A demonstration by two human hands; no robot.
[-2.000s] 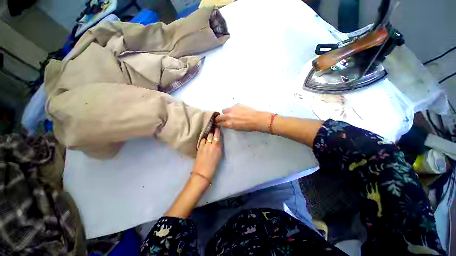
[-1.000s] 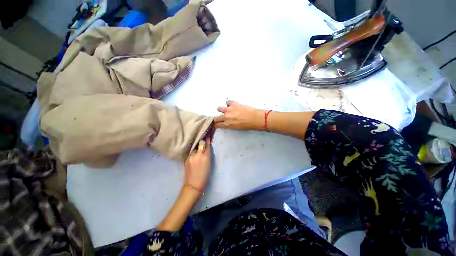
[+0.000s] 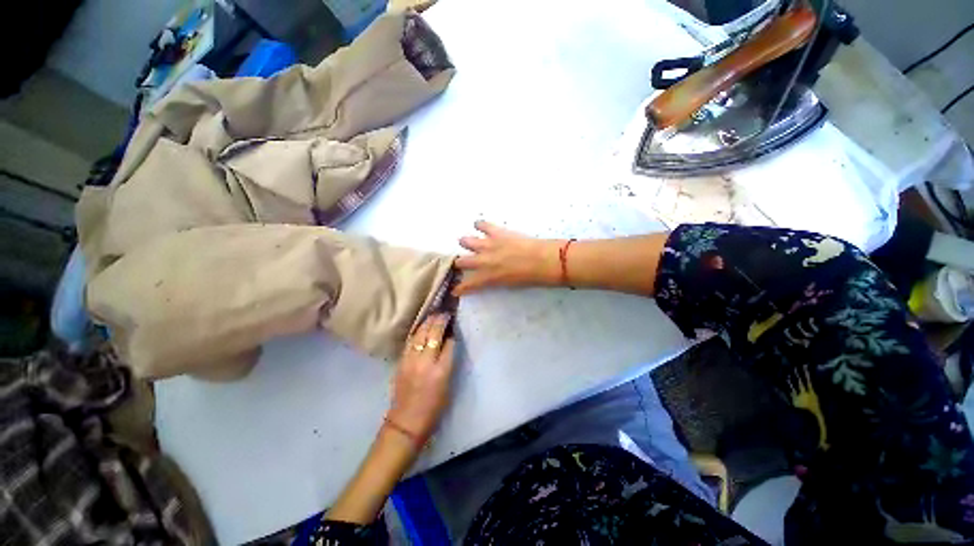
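A tan garment, turned inside out (image 3: 246,277), lies bunched on the white-covered table (image 3: 534,363). One sleeve (image 3: 374,293) points right, with its dark plaid cuff (image 3: 446,293) at the end. My left hand (image 3: 425,375) is at the lower part of the cuff with its fingertips on the edge. My right hand (image 3: 500,258) is at the upper part of the cuff, fingers partly spread, fingertips touching the edge. The fingertips' grip is partly hidden. The other sleeve's plaid opening (image 3: 427,48) shows at the top.
A steam iron (image 3: 732,117) with an orange-brown wooden handle stands at the table's right end, its tip pointing left. A brown plaid pile (image 3: 75,459) is at the lower left. Blue bins (image 3: 265,59) are beyond the table. A white-and-yellow container (image 3: 945,293) is at the far right.
My left hand has moved slightly along the cuff, and my right fingers have spread more. The garment sits a little lower in view. The iron still rests at the right end.
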